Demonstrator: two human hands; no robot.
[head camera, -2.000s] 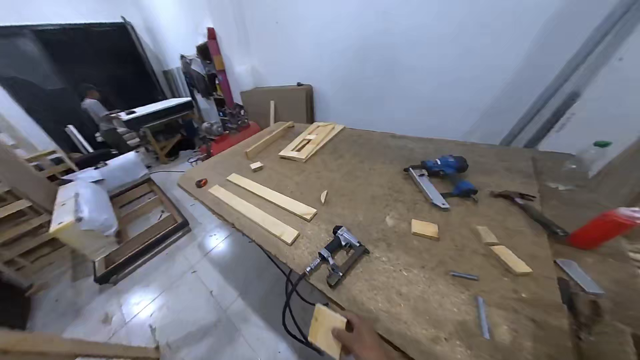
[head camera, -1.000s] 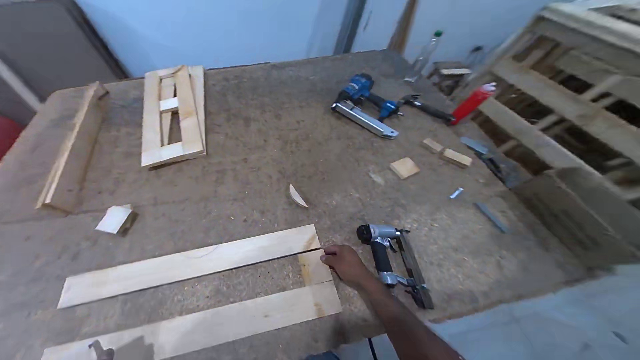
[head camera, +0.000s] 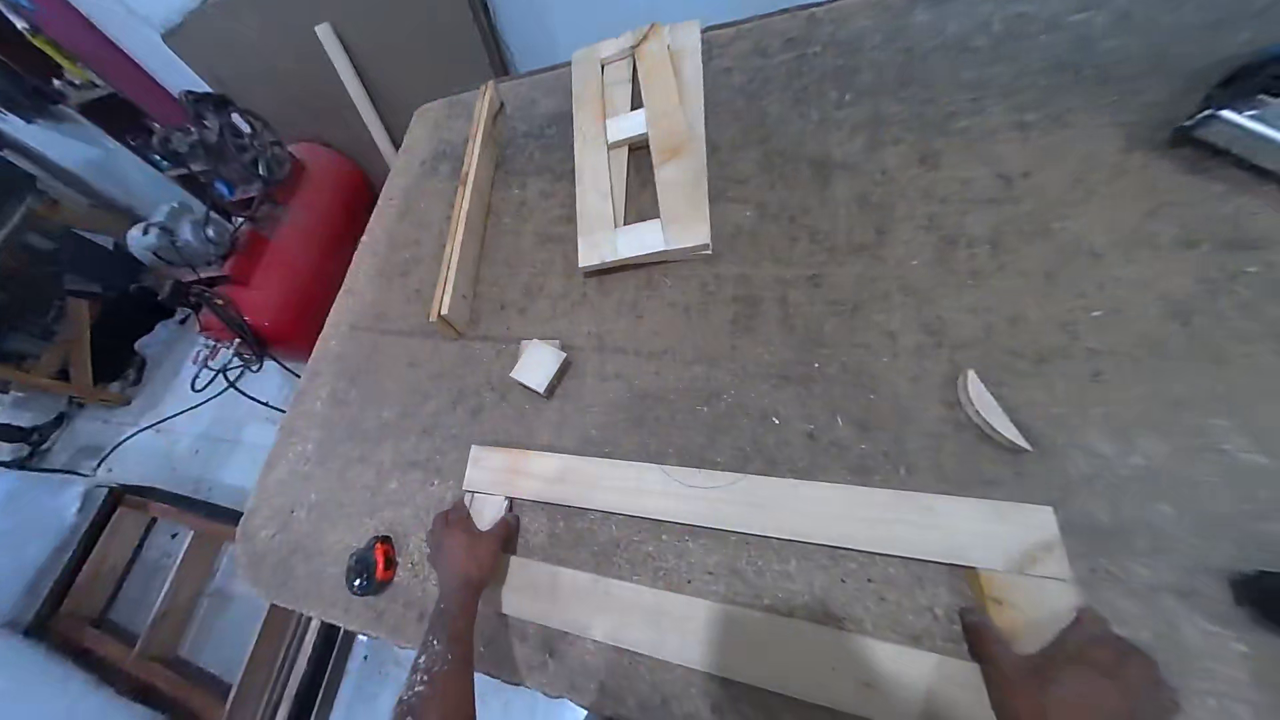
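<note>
Two long wooden slats lie roughly parallel, the far slat (head camera: 760, 505) and the near slat (head camera: 740, 635). My left hand (head camera: 468, 550) grips a small wood block (head camera: 488, 510) against the left end of the far slat. At the right end, my right hand (head camera: 1070, 665) holds a wider wood block (head camera: 1030, 605) against the same slat, over the gap between the slats. A black and orange tape measure (head camera: 371, 566) rests left of my left hand. Beyond the slats are small square blocks (head camera: 540, 367), stacked, and a curved wood offcut (head camera: 993, 410).
Assembled wooden frames (head camera: 680, 150) and a joined pair of boards (head camera: 466, 210) lie at the table's far side. A nail gun (head camera: 1235, 125) is partly visible at right. A red air compressor (head camera: 310, 240) stands on the floor left of the worktable (head camera: 840, 300).
My left hand now holds a small block at the far slat's left end. The right hand, holding a block, was off the table's edge two seconds ago. The view has swung left.
</note>
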